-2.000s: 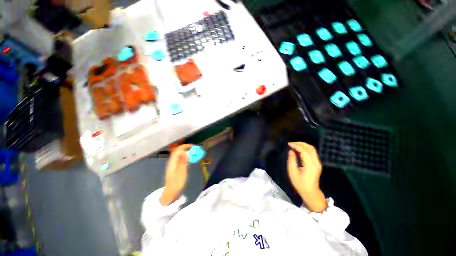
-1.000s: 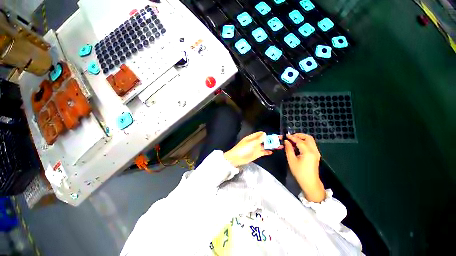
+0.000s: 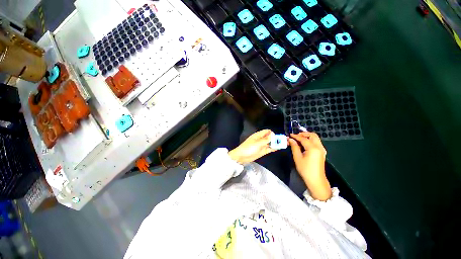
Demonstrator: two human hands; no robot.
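Observation:
My left hand [image 3: 254, 146] holds a light-blue housing [image 3: 278, 141] by its edge over my lap, its face with a small dark centre mark turned up. My right hand [image 3: 309, 153] is beside it, thumb and fingertips close together at the housing's right edge. A small dark and clear piece shows just above the right fingertips; I cannot tell whether the fingers grip it. The clear pad sheet [image 3: 331, 112] with rows of black discs lies on the green surface just beyond my right hand.
A black blister tray [image 3: 263, 83] with rows of light-blue housings stands ahead. On the white machine table [image 3: 167, 114] at left are orange-brown fixtures [image 3: 71, 105], a separate fixture block [image 3: 122, 82], another disc sheet [image 3: 129, 40], loose housings [image 3: 124, 123] and a red button [image 3: 211, 82].
Since the earliest frame, the housing in my left hand has moved right to meet my right hand, and the view has shifted. Over the last second both hands have barely moved.

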